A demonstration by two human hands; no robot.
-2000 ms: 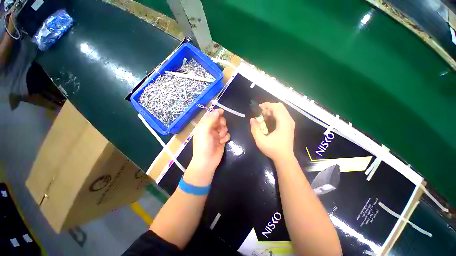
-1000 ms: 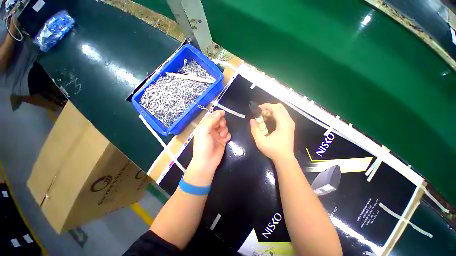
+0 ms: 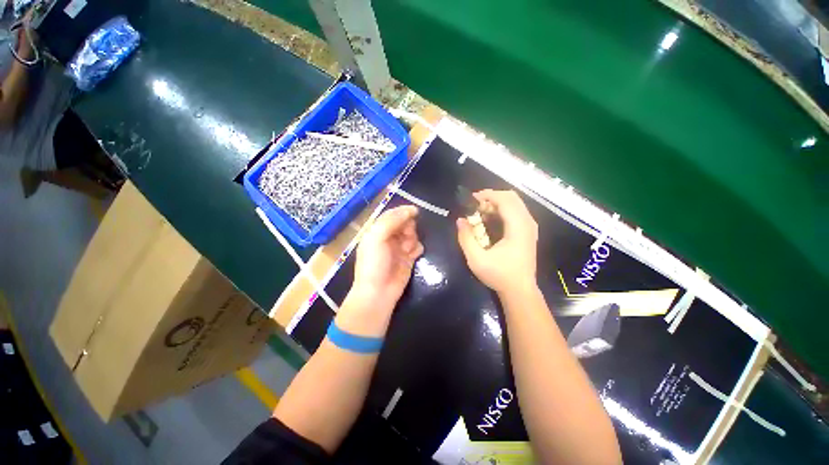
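Note:
My right hand [image 3: 502, 238] is bare and closed around small cutters [image 3: 476, 218] with dark pointed jaws and cream-yellow handles, over the black printed mat [image 3: 436, 336]. The jaws point up and left. My left hand [image 3: 389, 254] is bare, with a blue wristband, just left of the cutters and not touching them. Its fingers are curled with the thumb near the fingertips; whether anything tiny is between them cannot be told. The blue bin [image 3: 316, 238] beyond my left hand holds a heap of small silvery bits with a pale flat strip across them.
White tape strips [image 3: 423, 202] are stuck on the mat and its edges. A metal post [image 3: 356, 45] stands behind the bin. The green conveyor [image 3: 564, 100] runs beyond the mat. A brown carton [image 3: 136, 309] is at left. A blue plastic-wrapped bundle [image 3: 104, 53] and part of a person's arm [image 3: 14, 86] are upper left.
My left fingertips have turned slightly inward, to the right, toward the cutters. The right hand with the cutters has barely moved. The whole view has shifted very slightly.

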